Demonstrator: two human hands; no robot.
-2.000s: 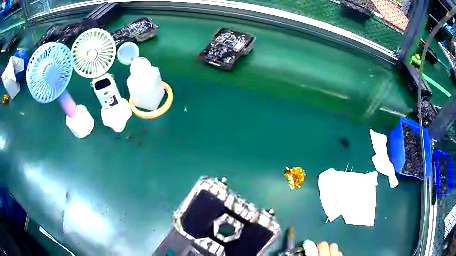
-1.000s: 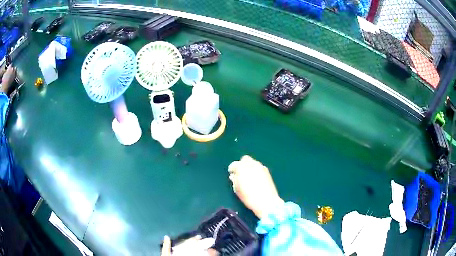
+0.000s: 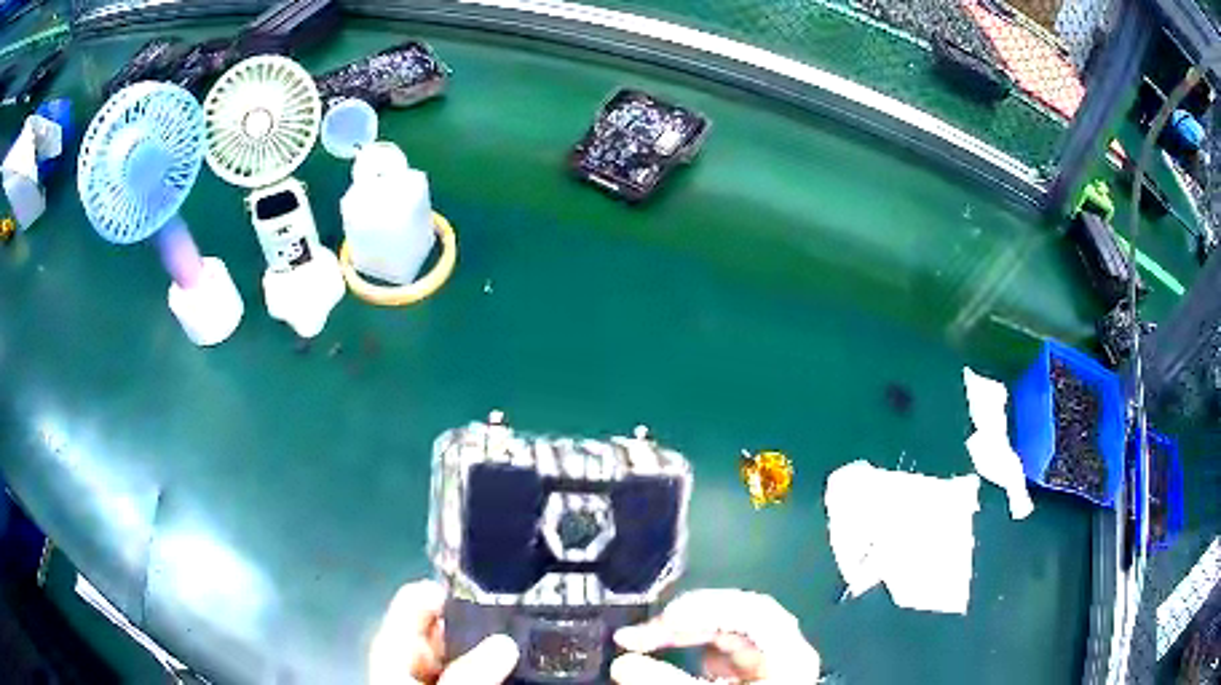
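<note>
A camera housing (image 3: 569,529) is held up at the bottom centre, its camouflage rim and dark face with the pale hexagonal ring towards me. A dark lower part with a small rectangular window extends below the face. My left hand (image 3: 435,642) grips its lower left side. My right hand (image 3: 723,642) has thumb and fingers at its lower right side. Both hands are cut off by the bottom edge of the picture.
A crumpled amber clump (image 3: 767,478) and a white cloth (image 3: 908,535) lie to the right, by a blue screw bin (image 3: 1031,415). Two fans (image 3: 143,163) and a white bottle (image 3: 388,228) stand at the left. A part-assembled unit (image 3: 640,143) lies at the back.
A second ago my right arm reached over the mat and an open black shell was at the bottom. Now both hands hold the housing face-on. The view has also shifted.
</note>
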